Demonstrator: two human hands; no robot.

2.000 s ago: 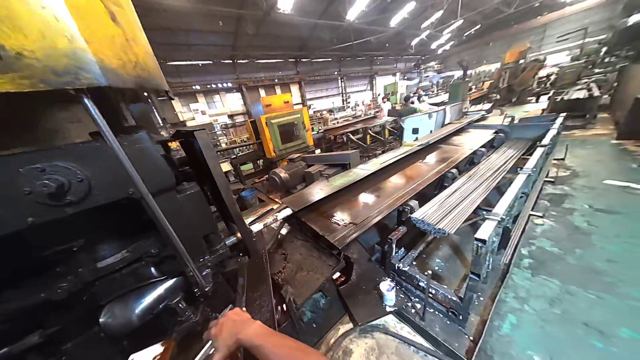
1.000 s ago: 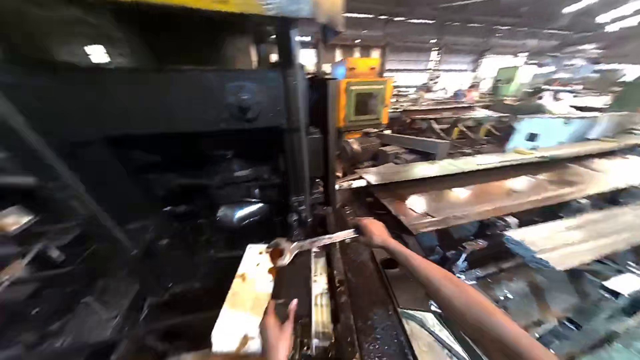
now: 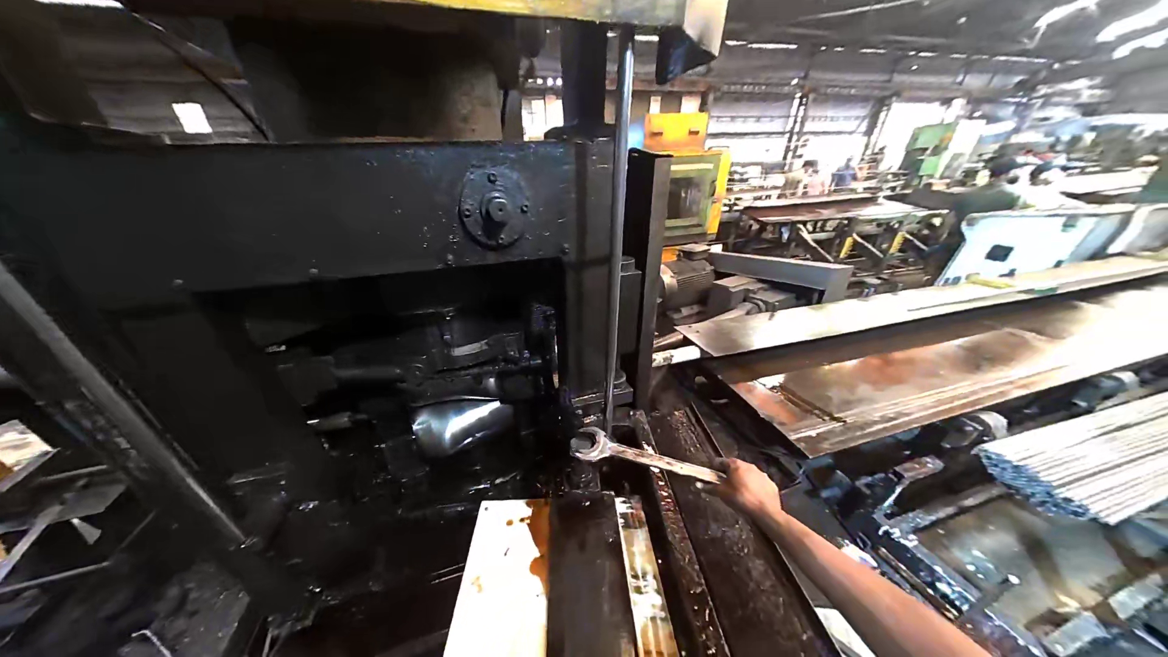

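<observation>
My right hand is closed around one end of a long metal wrench. The wrench's open jaw end points left, in front of the foot of a vertical steel rod; whether it touches anything there I cannot tell. Behind the jaw stands a black, oily machine frame with a round bolted flange. Inside its dark opening sits a shiny metal roller. Below the wrench lies a pale, oil-stained plate beside a dark bar. My left hand is outside the view.
A long steel trough runs off to the right, with a bundle of metal bars in front of it. An electric motor and a yellow machine cabinet stand behind. A slanted steel bar crosses the left side. People are in the far background.
The view has swung left toward the black machine. A second ago my left hand showed below the wrench's jaw end; now it is out of view. My right hand still holds the wrench.
</observation>
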